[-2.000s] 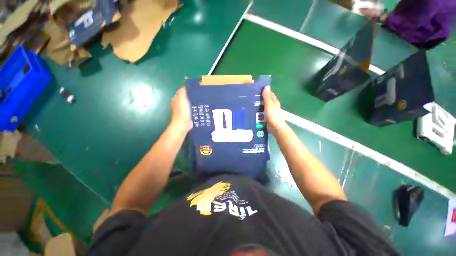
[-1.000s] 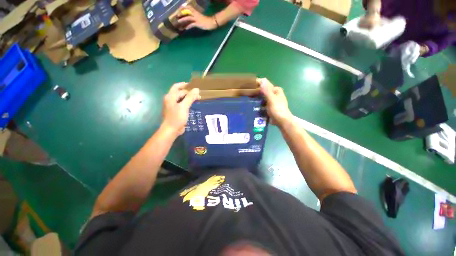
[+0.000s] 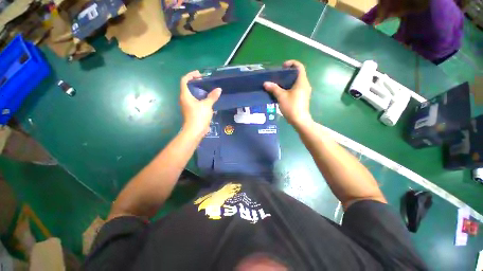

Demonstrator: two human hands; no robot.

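Observation:
A dark navy carton [image 3: 243, 87] is held up between my two hands, tilted so that a narrow dark side faces me. My left hand [image 3: 198, 106] grips its left end, thumb on the near side. My right hand [image 3: 293, 98] grips its right end, thumb also on the near side. Below it, against my body, lie flat navy carton blanks [image 3: 246, 145] with a white product picture and a small orange round mark. The held carton hides their upper part.
A white product unit [image 3: 378, 92] and dark standing cartons [image 3: 439, 116] are on the green conveyor [image 3: 318, 79]. A blue bin [image 3: 21, 74], kraft cardboard [image 3: 140, 29] and carton bundles [image 3: 201, 17] lie left. A black object [image 3: 417, 209] lies right. A person in purple [image 3: 431, 29] is opposite.
The carton has been raised off the blanks and tilted; its brown flaps no longer show. A white unit now lies on the belt, standing cartons have shifted right, and the hand at the bundles is gone.

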